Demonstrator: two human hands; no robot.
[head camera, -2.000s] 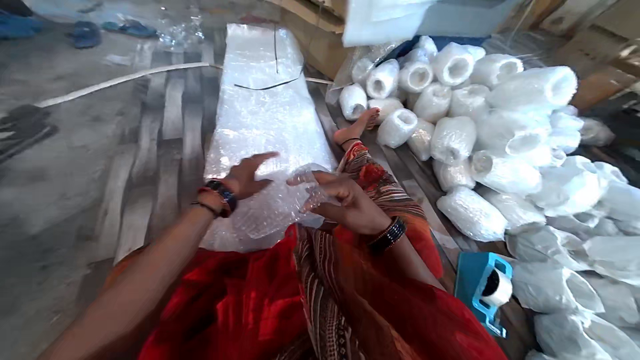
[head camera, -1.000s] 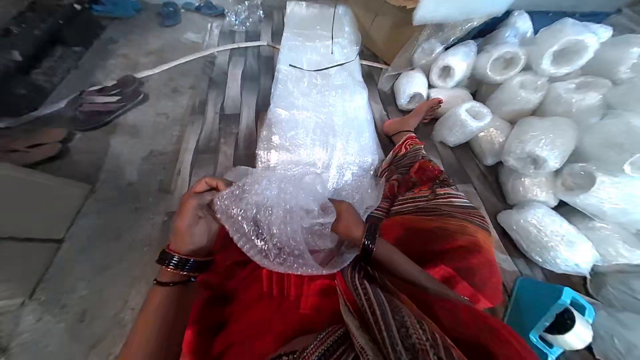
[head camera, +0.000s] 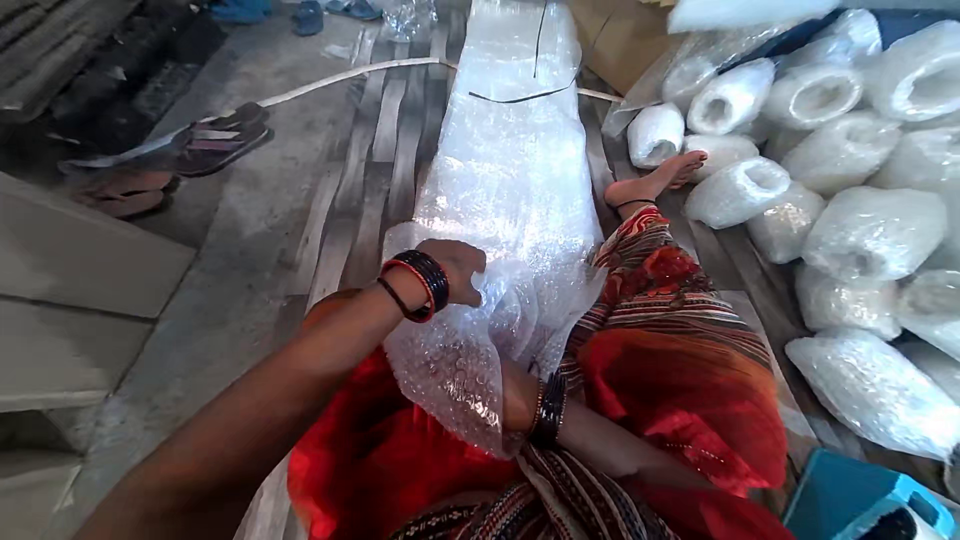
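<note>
A loose piece of bubble wrap (head camera: 442, 367) lies over my lap, at the near end of a long stack of bubble wrap sheets (head camera: 510, 157). My left hand (head camera: 454, 270) is over the upper part of the loose piece, fingers bent; whether it pinches the film is unclear. My right hand (head camera: 517, 397) reaches under or inside the same piece, its fingers covered by the film, so its grip is hidden. Two dark strips, one of them a thin curved strap (head camera: 517, 100), lie across the far part of the stack.
Many bubble-wrapped hollow bundles (head camera: 874, 232) are heaped at the right. A blue tape dispenser (head camera: 847, 495) stands at lower right, near my knee. Sandals (head camera: 221, 142) and pale boxes (head camera: 82, 247) are at the left. A cardboard box (head camera: 622, 45) stands beyond the stack.
My left hand has moved from the left edge of the loose bubble wrap to over its upper middle. My right hand has gone further under the film.
</note>
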